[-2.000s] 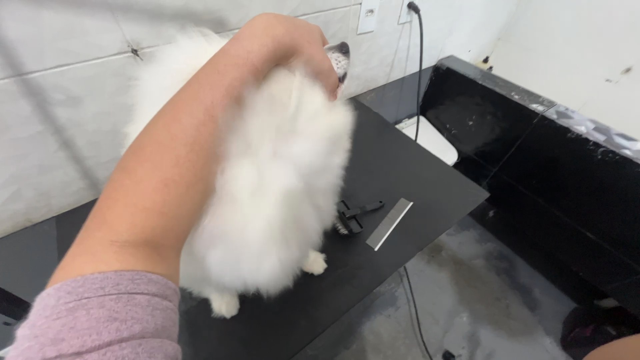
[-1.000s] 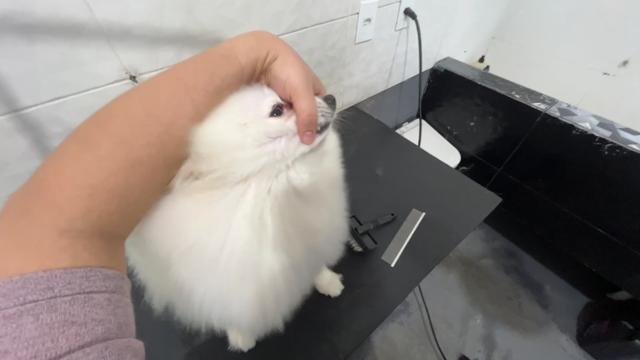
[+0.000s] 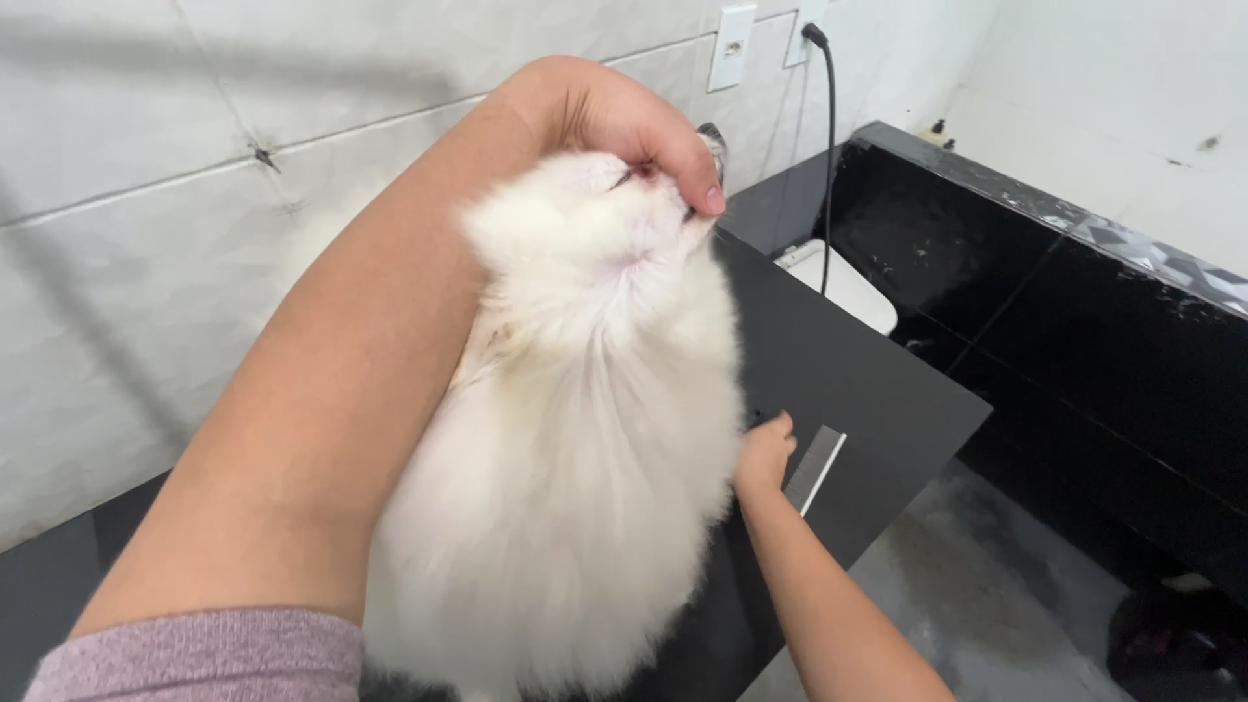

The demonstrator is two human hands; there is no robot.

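A fluffy white dog is on the dark table, its head tipped up and turned to the right. My left hand is wrapped over the dog's muzzle, with the forearm along its back and side. Low at the dog's right side, my right hand reaches over the tabletop, its fingers bent; whether it grips the black brush seen there earlier is hidden. A metal grooming comb lies on the table just right of that hand.
The dark tabletop ends in a corner at the right. Behind it are a white object, a black cable plugged into a wall outlet, and a black-tiled tub. A tiled wall stands at the left.
My right hand has come into view from below and reached to where the black brush lay beside the comb. My left hand stays on the dog's muzzle, which is tipped higher.
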